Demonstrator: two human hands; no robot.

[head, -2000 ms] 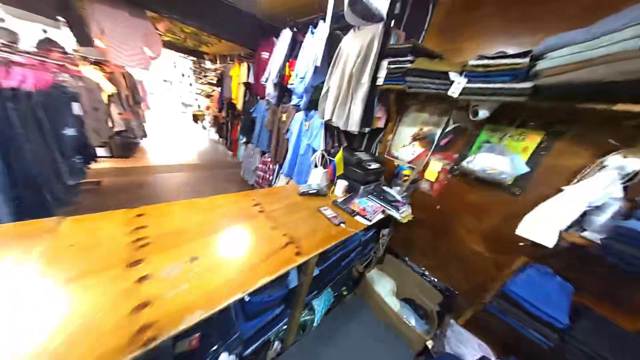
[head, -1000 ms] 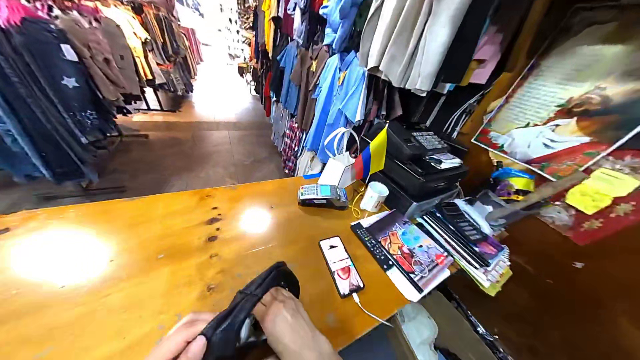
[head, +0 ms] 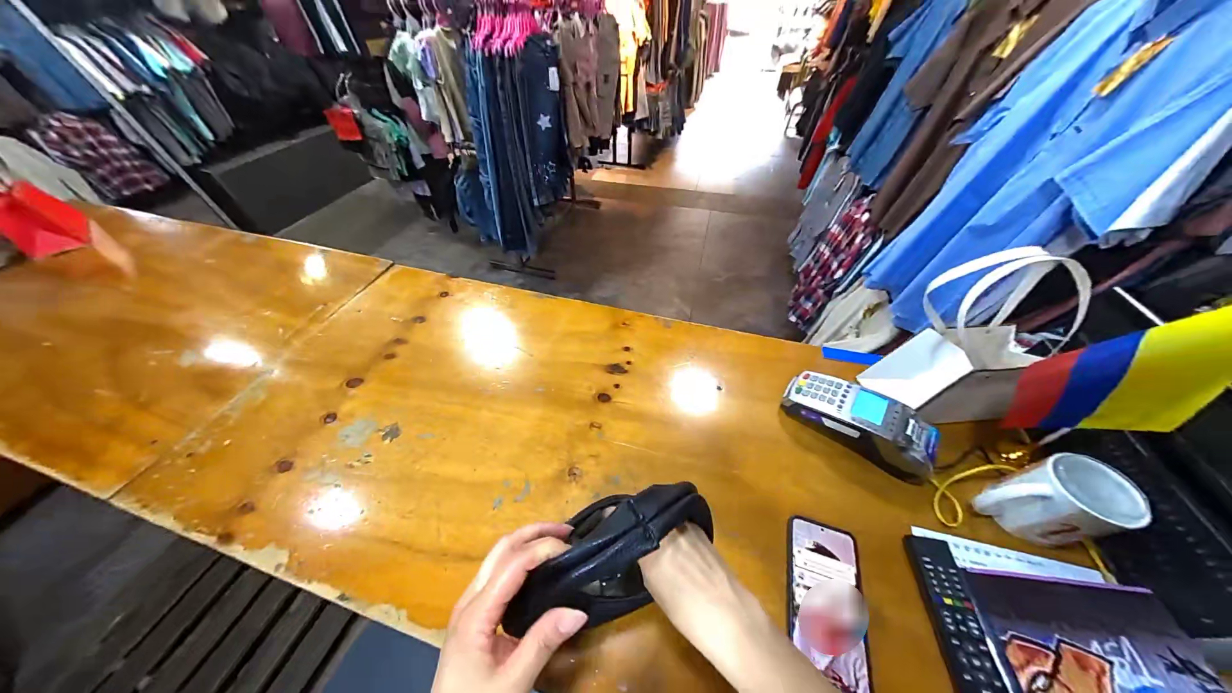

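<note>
A black ballet-style flat shoe, or a similar soft black shoe-like item, is above the front edge of the wooden counter. My left hand grips its lower left end, thumb in front and fingers behind. My right hand reaches into its opening; the fingers are hidden inside, so whether they hold anything does not show. To the right on the counter lies a smartphone with its screen lit. Beyond it stand a card payment terminal and a white mug.
The wooden counter runs leftward to a red object. At right are a remote control, a white paper bag, a yellow, blue and red flag and a yellow cord. Clothes racks stand beyond.
The view has turned left along the counter. Two seconds ago no hands showed; one second ago both were at the black item, my right hand at its opening, as now.
</note>
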